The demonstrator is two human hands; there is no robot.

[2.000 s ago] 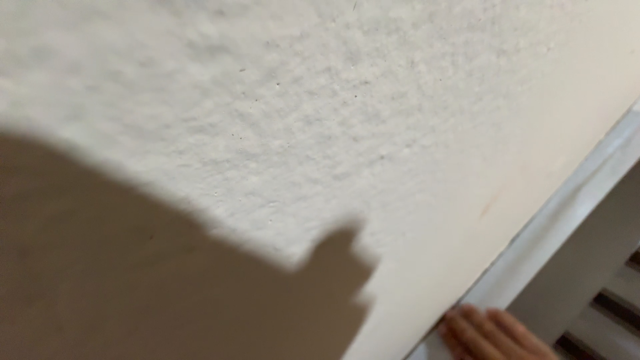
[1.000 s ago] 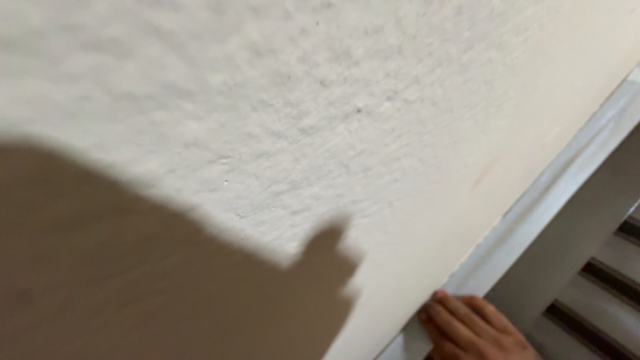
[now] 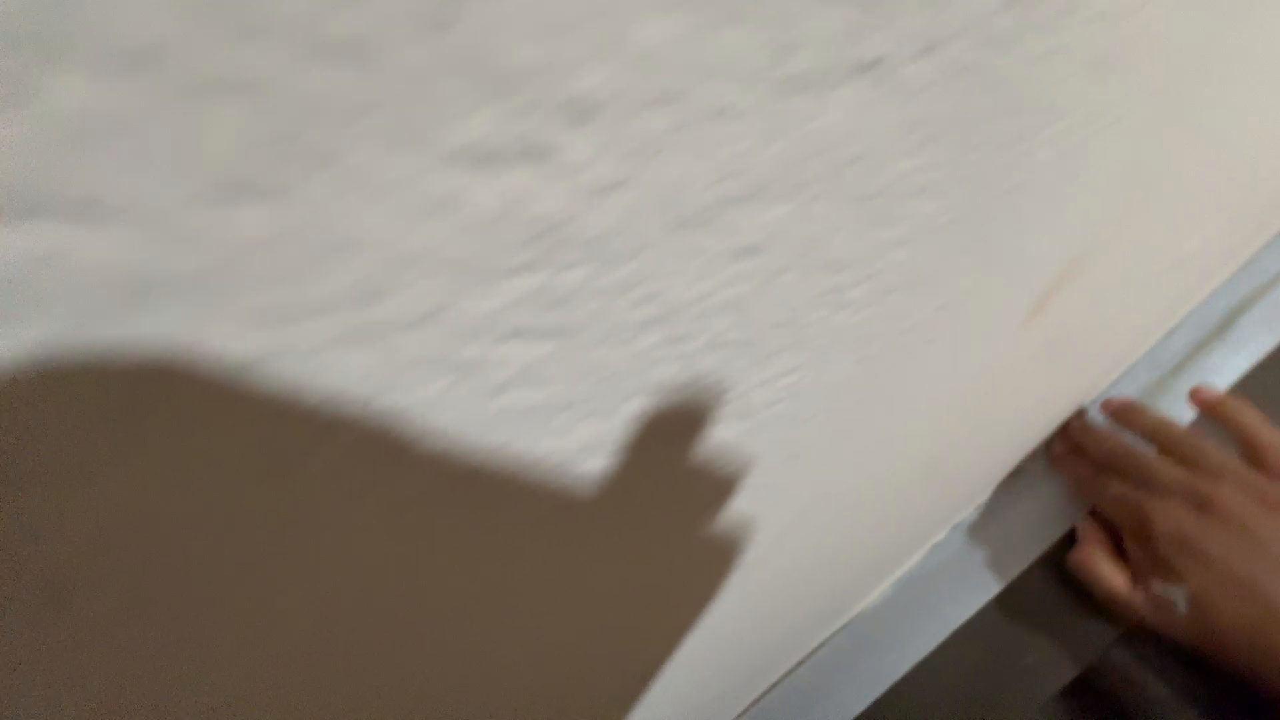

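Observation:
My right hand is at the right edge of the view, palm down and blurred. Its fingers are apart, holding nothing, and the fingertips rest on a pale, smooth trim strip where it borders the wall. The thumb is bent below them, over the strip's lower edge. A small whitish mark shows on the back of the hand. The off-white, rough-textured wall fills most of the view. My left hand is out of view.
A large dark shadow with finger-like bumps lies across the lower left of the wall. A faint reddish mark shows on the wall near the strip. Below the strip is a dark, blurred area.
More of my right hand is in view, and its fingers, close together before, are now spread on the strip. The slatted surface seen at lower right earlier no longer shows clearly. The view has shifted.

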